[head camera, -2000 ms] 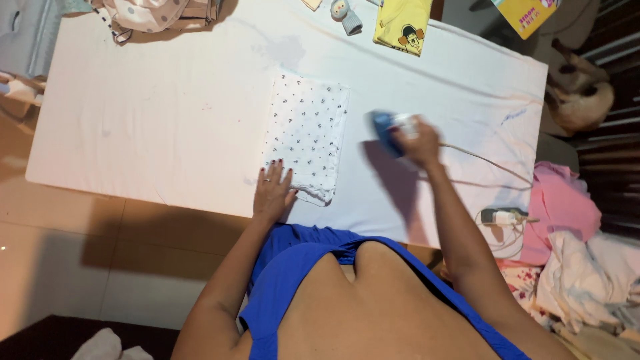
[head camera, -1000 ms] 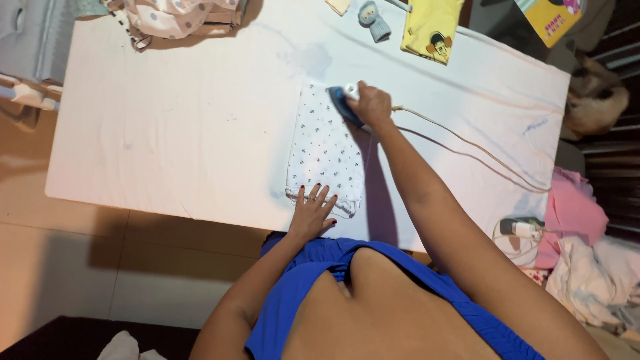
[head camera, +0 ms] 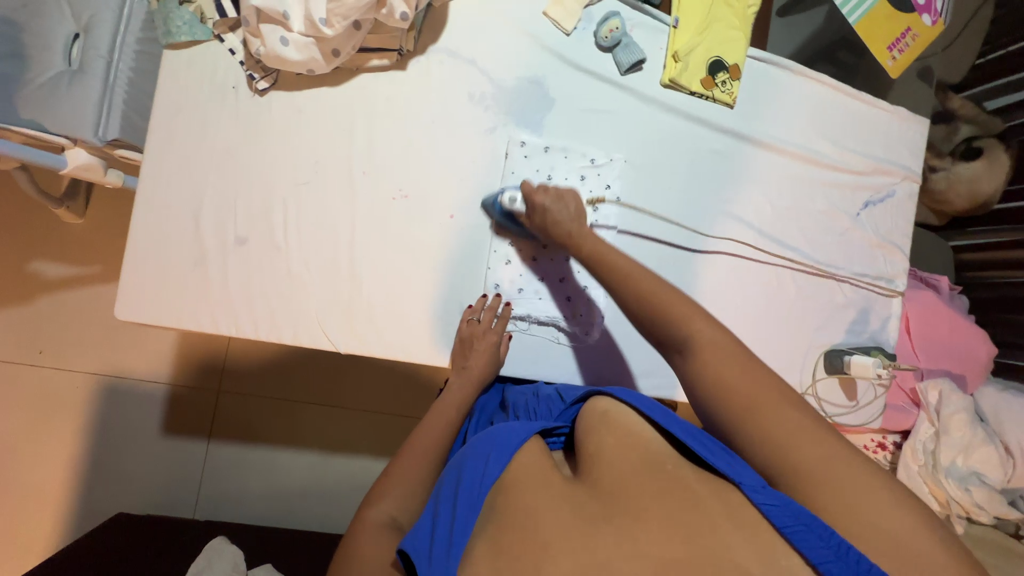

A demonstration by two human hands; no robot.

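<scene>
A white cloth garment with small dark prints [head camera: 552, 276] lies flat on the table covered in a white sheet [head camera: 320, 200]. My right hand [head camera: 554, 214] is closed around the handle of a blue and white clothes iron [head camera: 506, 210], which is over the garment's left edge with its tip pointing left. The iron's underside is hidden. Its cord [head camera: 720, 240] runs right across the sheet. My left hand [head camera: 482, 340] rests palm down, fingers apart, at the lower left corner of the garment, beside its gathered edge.
Polka-dot fabric [head camera: 312, 36] is heaped at the back left. A small grey knitted item [head camera: 620, 44] and a folded yellow garment [head camera: 710, 52] lie at the back. A white charger with a cable [head camera: 864, 368] and a pink cloth [head camera: 940, 344] are at the right, near piled clothes [head camera: 960, 456].
The iron in my right hand has moved left, from beside the garment to its top right corner and then to its left edge. My left hand has shifted from the gathered edge to the lower left corner.
</scene>
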